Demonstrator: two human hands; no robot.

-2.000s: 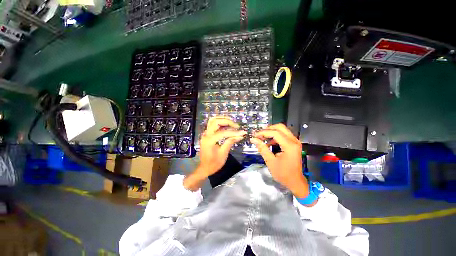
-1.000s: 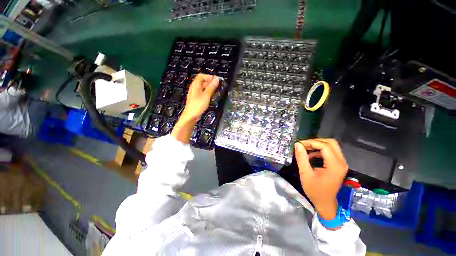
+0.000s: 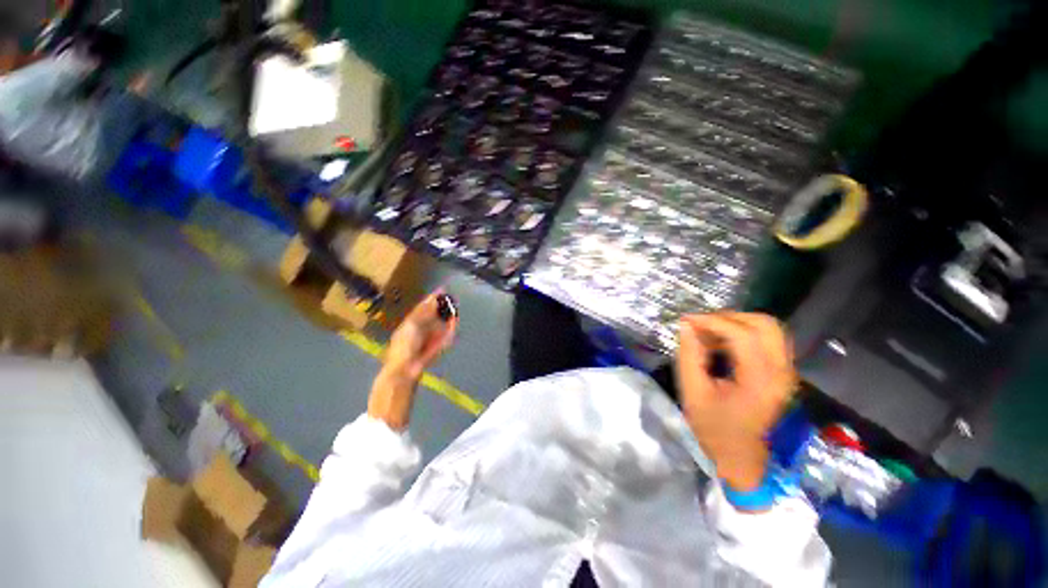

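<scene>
My left hand (image 3: 420,339) is in front of the black blister tray (image 3: 506,126), past its near edge. Its fingers hold a small dark module (image 3: 445,306) at the fingertips. My right hand (image 3: 738,379) is at the near right corner of the clear blister tray (image 3: 690,172), with its fingers curled and the thumb against them. The view is blurred and I cannot tell whether the right fingertips pinch anything. The two hands are well apart. Both trays bear many small parts in their pockets.
A yellow tape roll (image 3: 821,211) lies right of the clear tray. The black machine with a silver-white fixture (image 3: 983,273) stands at the right. A white-grey box (image 3: 316,101) with a thick black hose is at the upper left. Blue bins and cardboard boxes (image 3: 374,279) sit below bench level.
The view has swung, so the trays stand more tilted and higher. My left hand has come off the black tray towards me with a dark module. My right hand stays near the clear tray's corner.
</scene>
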